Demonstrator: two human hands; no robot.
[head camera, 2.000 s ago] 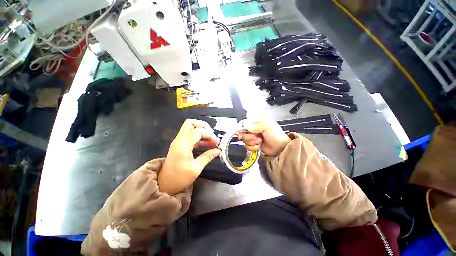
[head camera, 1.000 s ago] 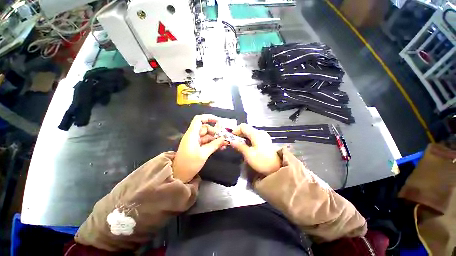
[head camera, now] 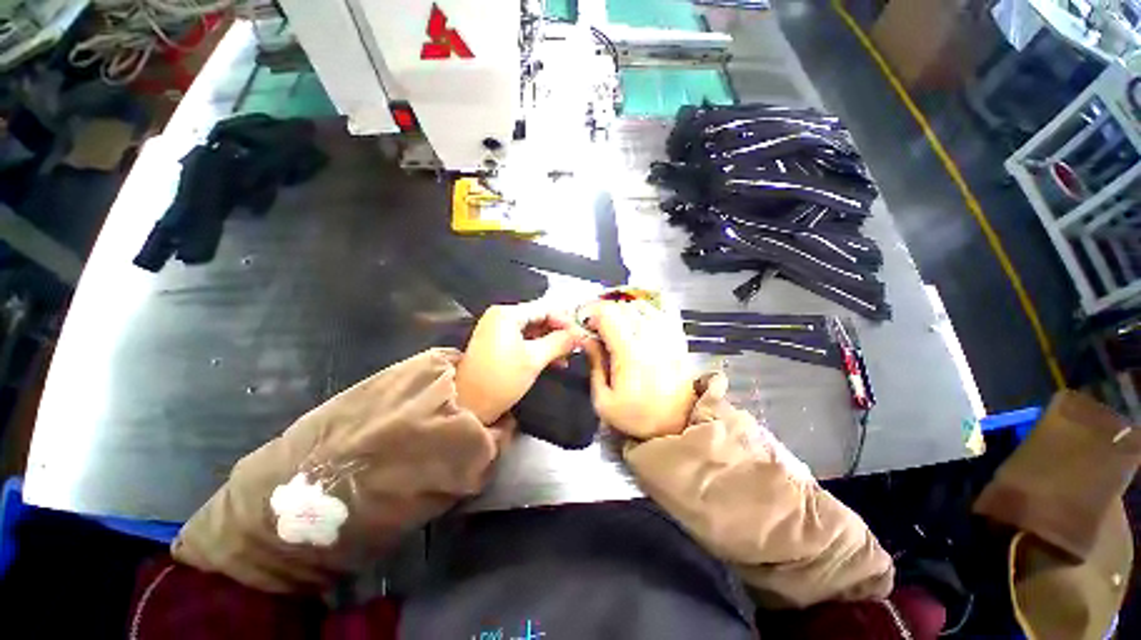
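Observation:
My right hand (head camera: 641,369) is closed around a white-and-yellow ring of tape. Only a small yellow and red part of the tape (head camera: 638,298) shows above the knuckles; the rest is hidden. My left hand (head camera: 503,360) meets it, thumb and finger pinched at the tape's near side, where a small pale bit shows. Both hands are above the table. A dark fabric piece (head camera: 557,410) lies under and between them. Black strips (head camera: 576,259) lie just beyond my hands, near the yellow guide plate (head camera: 482,210).
The white machine head (head camera: 438,94) stands ahead. A big zipper bundle (head camera: 776,200) lies right of it, with separate zippers (head camera: 763,338) nearer me. A red-handled tool (head camera: 856,375) lies at their right end. A black pile (head camera: 232,181) is at left on the grey table (head camera: 288,300).
The ring of tape, earlier open to view between both hands, is now mostly covered by my right hand. My fingertips have come together. The camera view has shifted, so the table items sit differently.

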